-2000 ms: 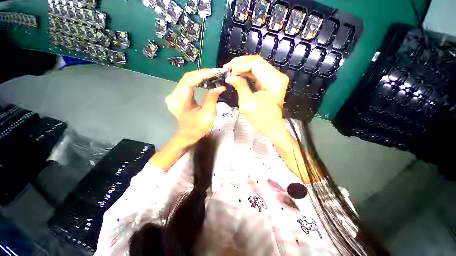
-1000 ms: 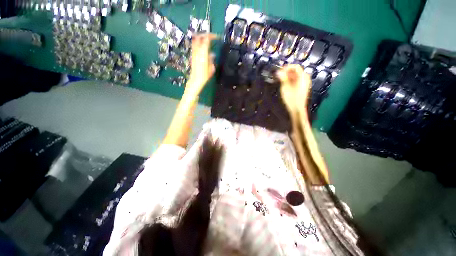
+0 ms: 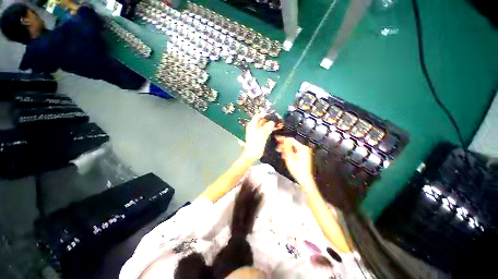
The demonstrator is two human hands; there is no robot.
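Observation:
My left hand [image 3: 256, 136] holds a small dark and silvery electronic module [image 3: 273, 119] in its fingertips, at the left edge of the blister tray. My right hand [image 3: 296, 158] is just below and right of it, over the tray's left part, with fingers bent and apart; I see nothing in it, though the fingertips are blurred. The black blister tray [image 3: 397, 143] lies tilted on the green mat. Its far row holds several silvery modules with amber glints [image 3: 332, 115]; the row nearer me shows pockets with white glare. My arms and hair hide its near part.
Broad rows of laid-out modules [image 3: 185, 41] lie on the mat at far left, with loose modules [image 3: 252, 101] by the pale line. A tray stack [image 3: 437, 218] stands at right, a black cable [image 3: 428, 76] behind it. Floor stacks [image 3: 112, 212] and another person [image 3: 71, 43] are at left.
The view has swung, showing more bench and the person at left. My hands have come together from apart; my left hand now holds a module. One more far-row pocket looks filled.

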